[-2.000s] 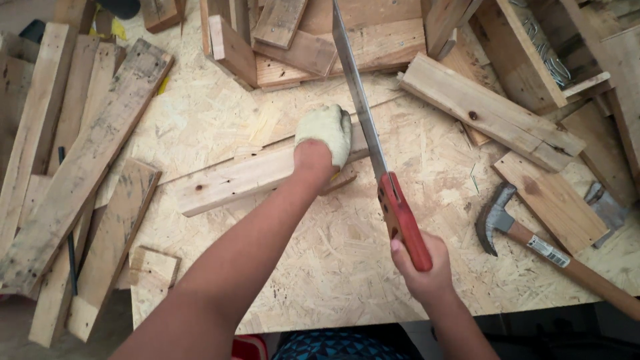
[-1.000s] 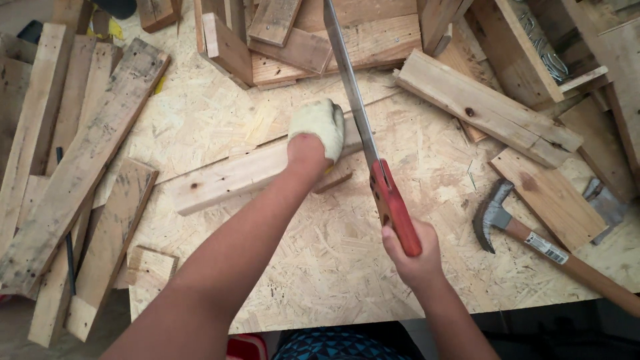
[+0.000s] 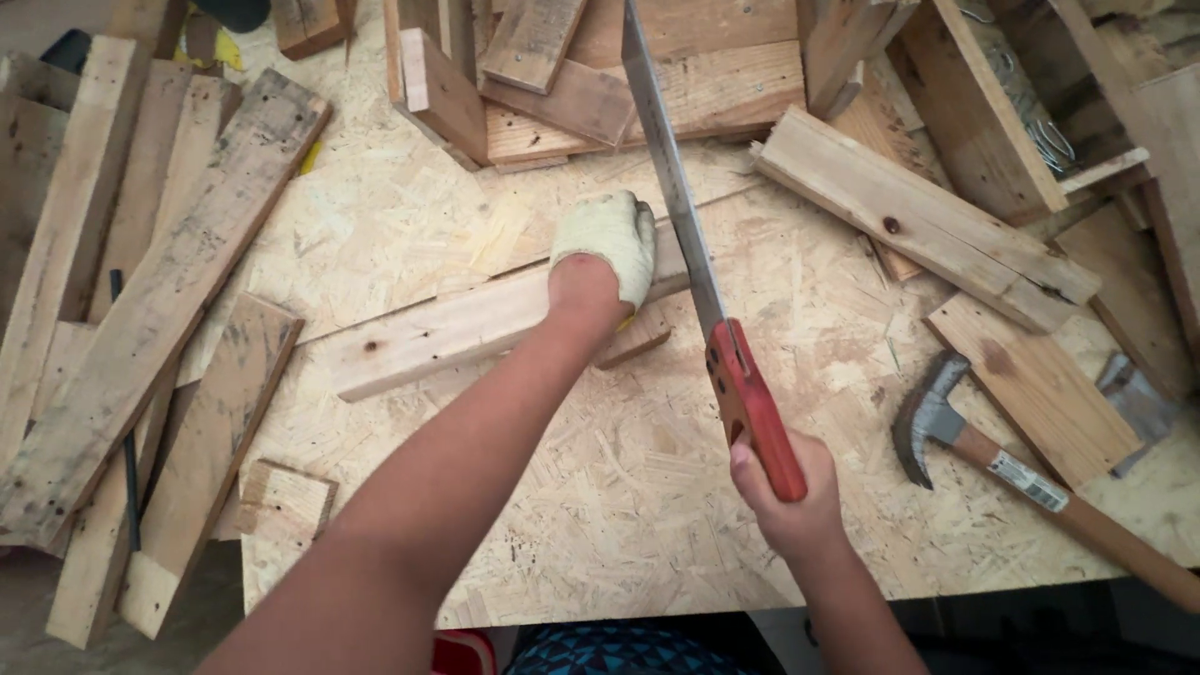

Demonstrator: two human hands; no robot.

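Observation:
My left hand [image 3: 605, 246], in a pale knit work glove, grips a wooden batten [image 3: 441, 328] that lies aslant on the OSB worktop [image 3: 581, 506]. Under the batten, just right of my wrist, a short wood offcut [image 3: 636, 339] shows. My bare right hand [image 3: 792, 487] is closed around the red and brown handle of a hand saw [image 3: 680, 192]. The saw's blade points away from me and crosses the batten's right part, close to the gloved hand. Whether its teeth touch the wood I cannot tell.
A claw hammer [image 3: 947, 427] and a short board [image 3: 1041, 389] lie at the right, below a thicker wood piece [image 3: 923, 216]. Several boards [image 3: 169, 300] are heaped at the left. Wooden frames [image 3: 647, 103] stand at the back, beside a wooden box [image 3: 975, 103] holding metal fasteners.

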